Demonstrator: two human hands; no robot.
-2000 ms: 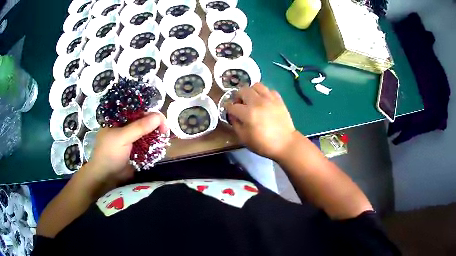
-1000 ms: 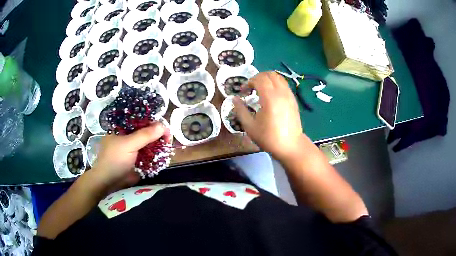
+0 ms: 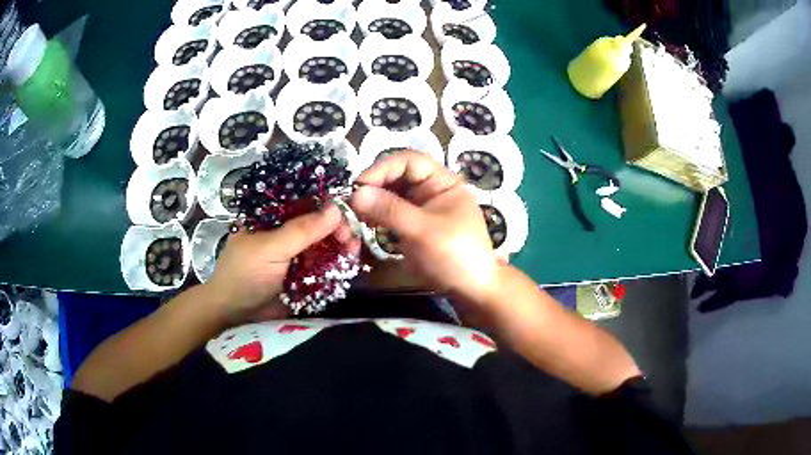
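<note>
My left hand (image 3: pixel 258 267) is closed around a bundle of microphone leads (image 3: pixel 325 267), with black bead-like heads at the top, red wires in the middle and white ends below. My right hand (image 3: pixel 427 222) is at the bundle's right side, thumb and fingertips pinched together near the black heads. Whether a single lead is between the fingertips is too small to tell. White round camera housings (image 3: pixel 396 113) stand in tight rows behind and beside the hands, each with a dark disc and a ring of pale dots. My hands and the bundle partly hide the nearest ones.
Right of the housings lie open pliers (image 3: pixel 572 182), small white scraps (image 3: pixel 612 206), a yellow bottle (image 3: pixel 600 67), a box (image 3: pixel 673 120) and a dark flat rectangle (image 3: pixel 710 229). A green and clear bottle (image 3: pixel 58 89) and clear plastic (image 3: pixel 31 187) are at left. Loose housings (image 3: pixel 27 364) are below the bench.
My right hand has left the front housing in the rightmost column and moved left to the bundle. My left hand still holds the bundle. The whole view has shifted.
</note>
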